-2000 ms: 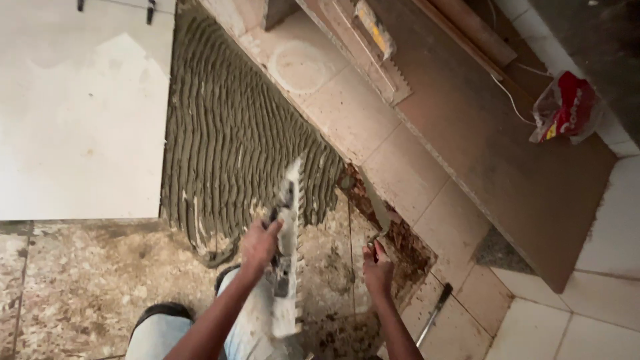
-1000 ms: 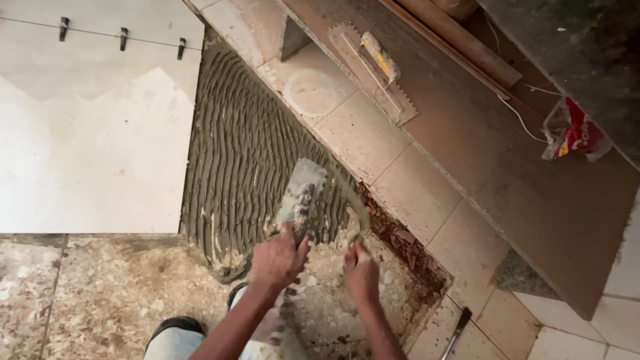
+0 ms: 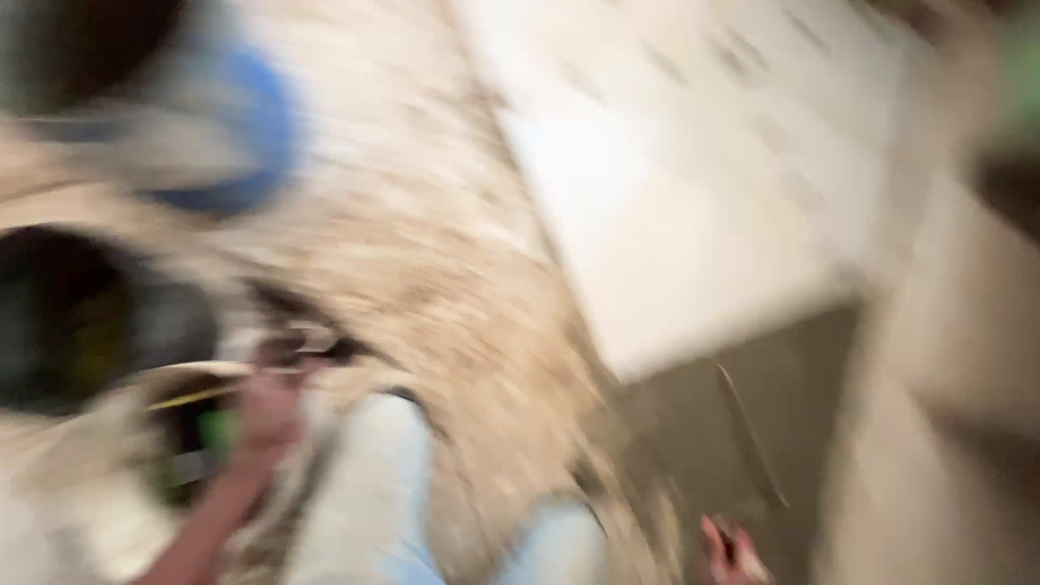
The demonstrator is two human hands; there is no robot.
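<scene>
The view is strongly blurred. My left hand (image 3: 272, 406) reaches over the left side, beside a pale open bag or bucket (image 3: 183, 374) with green and yellow things inside. Something dark and pale, perhaps the notched trowel (image 3: 313, 341), is at its fingers. My right hand (image 3: 731, 552) is low on the right, at the lower edge of the grey mortar bed (image 3: 747, 422); whether it holds anything cannot be told. A thin pale streak lies over the mortar above it. The large white tile (image 3: 691, 203) borders the mortar, with blurred dark clips on it.
A dark round bucket (image 3: 106, 317) stands at the left, with a blue-rimmed container (image 3: 272, 130) above it. The rough old floor (image 3: 463, 325) runs between these and the white tile. My knees (image 3: 366, 487) are at the bottom. A green thing shows at the upper right edge.
The view has swung far to the left. My left hand has gone from over the ridged mortar to the containers. My right hand is now apart from it, low by the mortar.
</scene>
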